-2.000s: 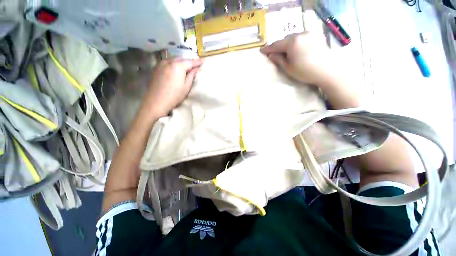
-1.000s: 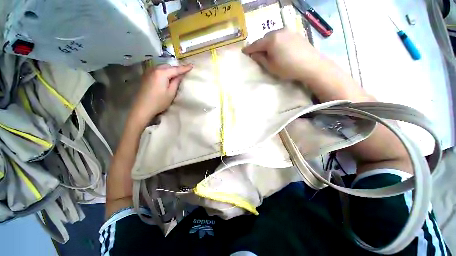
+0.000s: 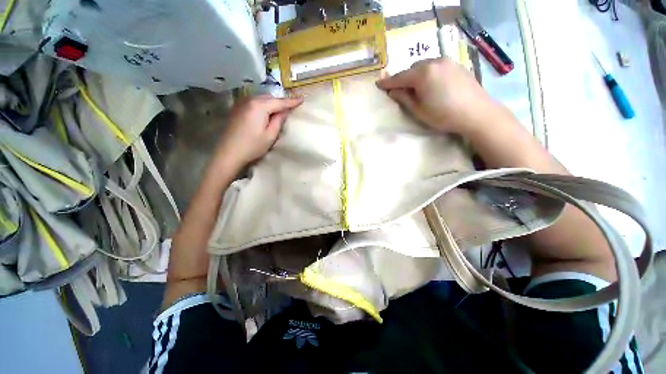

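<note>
The beige bag body (image 3: pixel 292 175) lies in front of me, its far edge at the yellow pattern clamp (image 3: pixel 332 79). Yellow binding tape (image 3: pixel 342 157) runs down its middle seam. My left hand (image 3: pixel 254 126) rests on the bag just left of the clamp, index finger pointing along the cloth. My right hand (image 3: pixel 432 95) presses on the bag at the clamp's right corner, index finger and thumb near the edge. Neither hand visibly grips the cloth. The long beige straps (image 3: pixel 628 256) loop over my right arm. The bag's near opening hangs towards my lap.
The white machine head (image 3: pixel 157 44) with a red switch stands at upper left. A heap of beige bags (image 3: pixel 44 175) with yellow seams is at left. Red-and-black snips (image 3: pixel 491 47) and a blue-handled screwdriver (image 3: pixel 618 95) lie at right. The handwritten template (image 3: pixel 418 50) shows beside the clamp.
The view shifted left, then back right. The middle yellow seam now shows up to the clamp, where it was less visible at first. My hands keep nearly the same places on the bag.
</note>
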